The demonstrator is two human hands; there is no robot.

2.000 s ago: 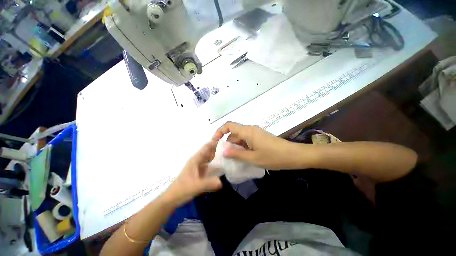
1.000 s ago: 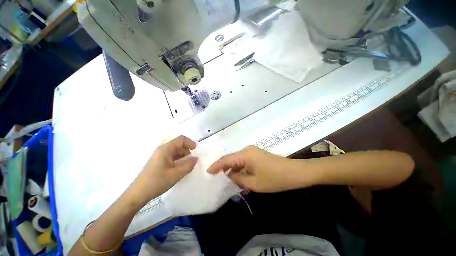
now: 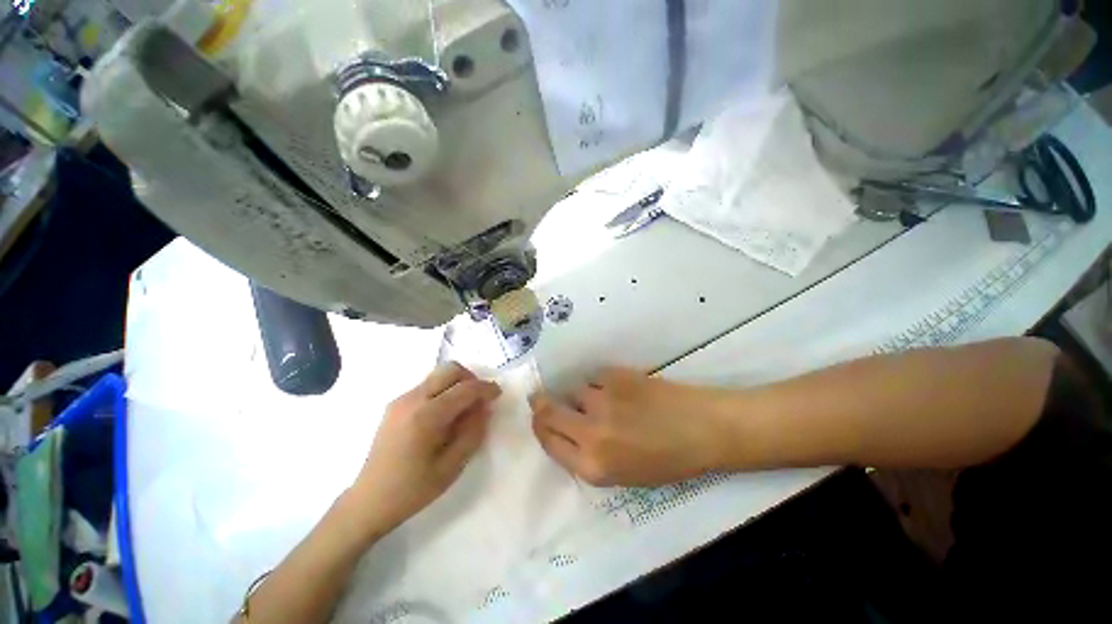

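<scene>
A white fabric piece [image 3: 506, 488] lies on the white table just in front of the needle area; its outline is hard to tell from the table. My left hand [image 3: 427, 445] is on its left side, thumb and fingertips together at the cloth. My right hand [image 3: 622, 427] is on its right side, fingers bent down on the cloth. Both hands' fingertips are close to the presser foot [image 3: 490, 335], which is partly hidden under the machine head [image 3: 281, 183]. A tan knob [image 3: 515, 307] sits just above it.
A dark grey rounded handle [image 3: 296, 347] hangs left of the needle. Silvery snips [image 3: 637, 213] and a folded white cloth [image 3: 774, 195] lie on the bed. Black-handled shears [image 3: 1056, 179] and a small brownish block [image 3: 1007, 227] lie at the right. A blue tray [image 3: 121, 512] is at left.
Both hands have moved with the cloth from the table's front edge up to the needle area. The view has come closer to the machine head.
</scene>
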